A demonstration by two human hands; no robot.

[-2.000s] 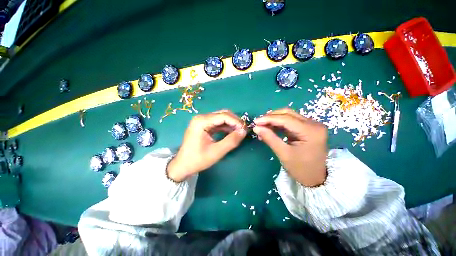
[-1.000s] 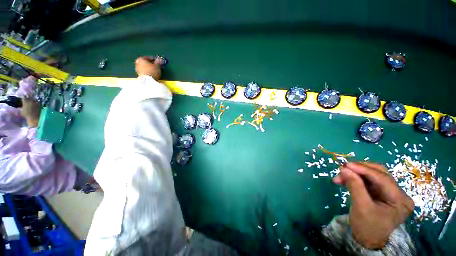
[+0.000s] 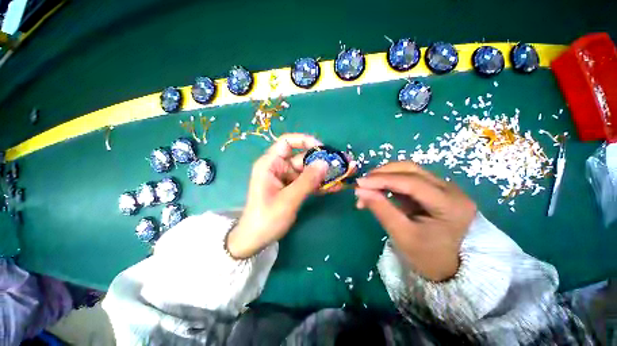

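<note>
My left hand [image 3: 274,192] holds a dark blue faceted dome unit [image 3: 326,164] near the middle of the view, thumb on its face and fingers around its left side. An amber flexible strip [image 3: 336,181] shows at the unit's lower right rim. My right hand [image 3: 426,219] is just right of the unit, thumb and forefinger pinched together near the strip's end. Whether the right fingertips grip the strip is too small to tell. Both wrists are in white sleeves.
Dome units stand along the yellow stripe [image 3: 139,116], with one [image 3: 415,96] below it. Smaller silvery units [image 3: 201,171] group at left. Amber strips [image 3: 266,116] lie above my left hand. White bits [image 3: 467,152], a slim tool [image 3: 557,181], a red bin [image 3: 590,88] and clear bag [image 3: 604,179] are right.
My left hand has come back from the far-left stripe with a dome unit, now beside my right hand. The amber strip is now at the unit's rim. The view has turned back right.
</note>
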